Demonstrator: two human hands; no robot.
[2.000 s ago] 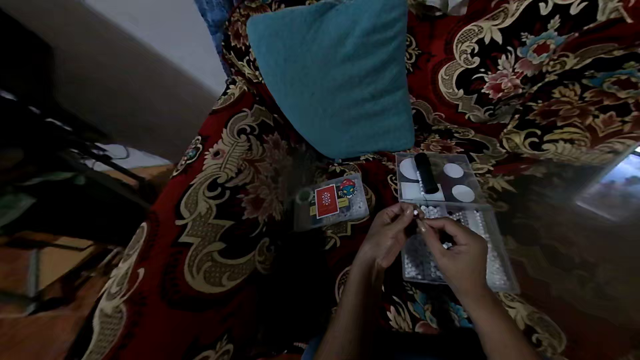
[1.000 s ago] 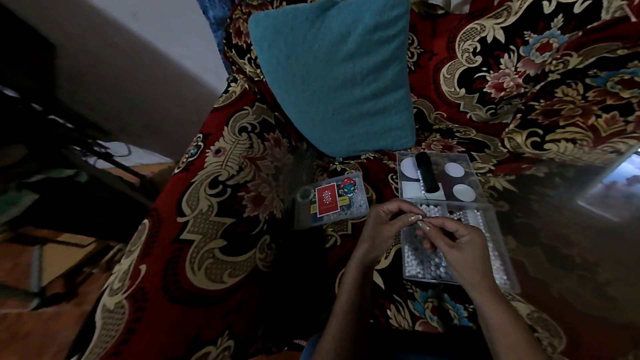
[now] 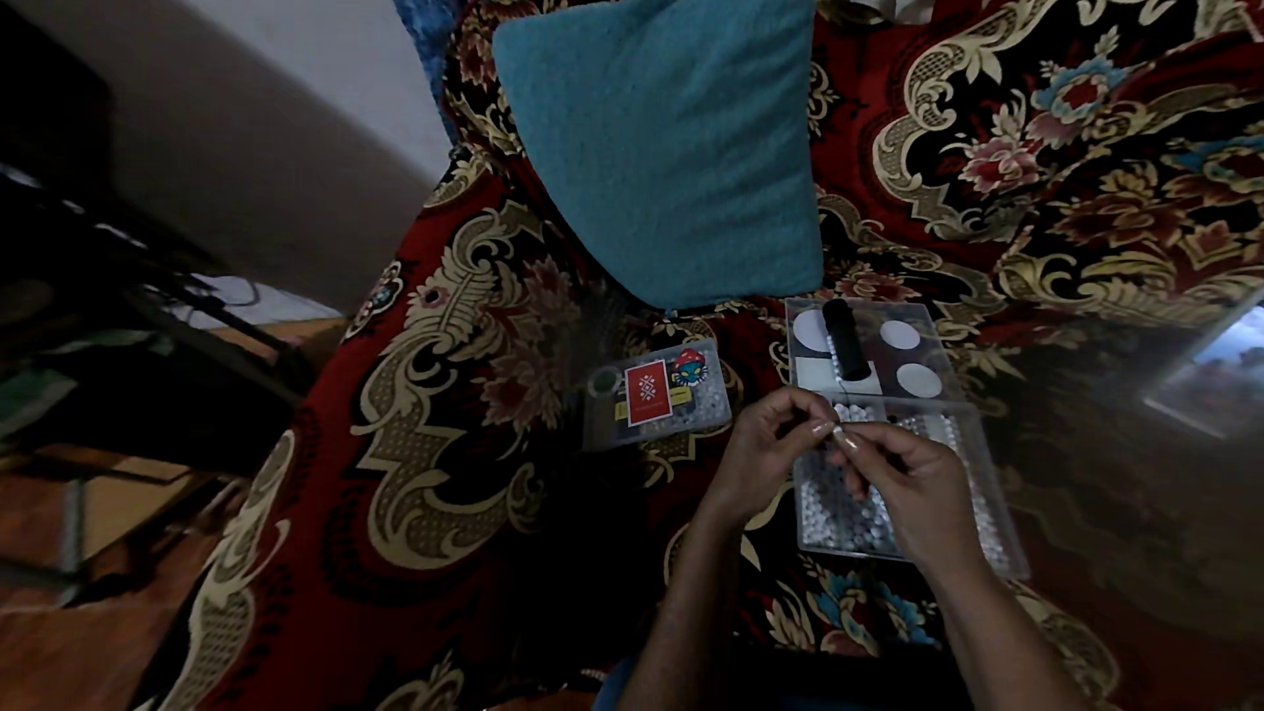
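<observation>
My left hand and my right hand meet fingertip to fingertip over an open clear plastic bead box. A small white bead shows between the pinched fingers; a thin dark cord runs from there up toward a black cylinder, perhaps a spool. A row of white beads lies along the cylinder's left side. The cylinder rests on the box's lid, which bears white round labels. White beads fill the compartments below my hands. Which fingers hold the cord is too small to tell.
Left of my hands lies a second clear plastic box with a red card and a mushroom sticker. A teal cushion leans at the back on the patterned sofa cover. Dark furniture stands at far left.
Both hands stay close together over the bead box, with only small shifts of the fingers. The boxes, cylinder and cushion have not moved.
</observation>
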